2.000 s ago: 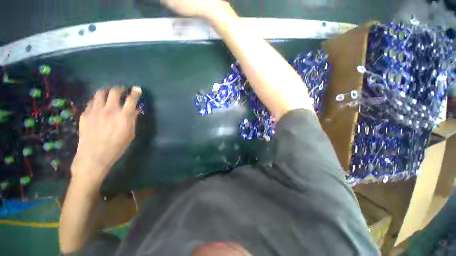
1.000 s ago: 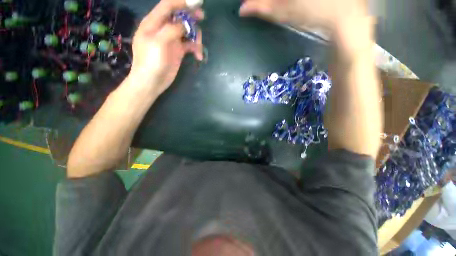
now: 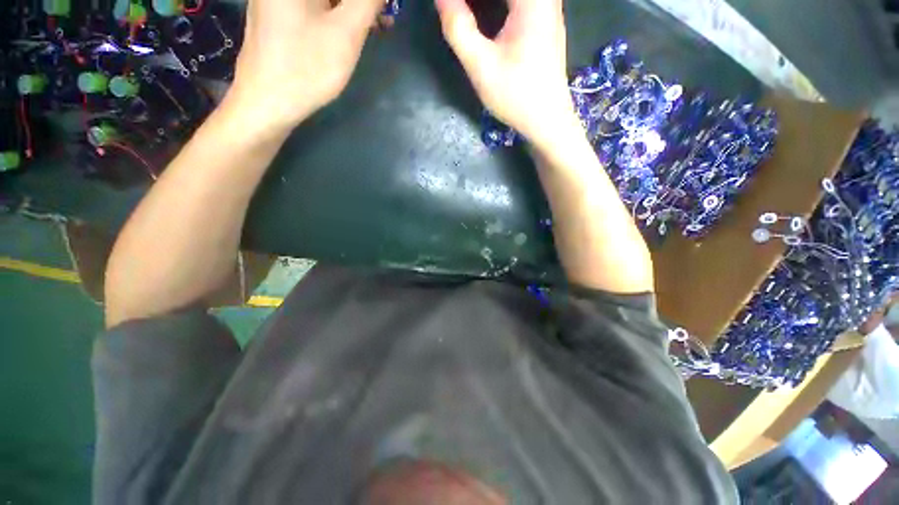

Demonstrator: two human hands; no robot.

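My left hand (image 3: pixel 308 49) is at the top edge, its fingertips partly cut off. A small blue wired part (image 3: pixel 392 8) shows at its fingertips. My right hand (image 3: pixel 508 64) is at the top edge too, a little to the right, with its fingers cut off and a dark thing between thumb and fingers that I cannot make out. The hands are apart at the thumbs. A loose heap of blue wired parts (image 3: pixel 641 138) with pale ring ends lies on the worktop right of my right forearm.
Black units with green cylinders (image 3: pixel 93 83) and red wires are massed at the left. A cardboard carton (image 3: pixel 779 187) packed with blue parts stands at the right. A pale metal rail (image 3: pixel 754 44) runs at the upper right. The dark worktop (image 3: pixel 394 212) lies before me.
My right hand has come from over the rail to beside my left hand. My left hand has risen from the worktop with a blue part. The view has shifted.
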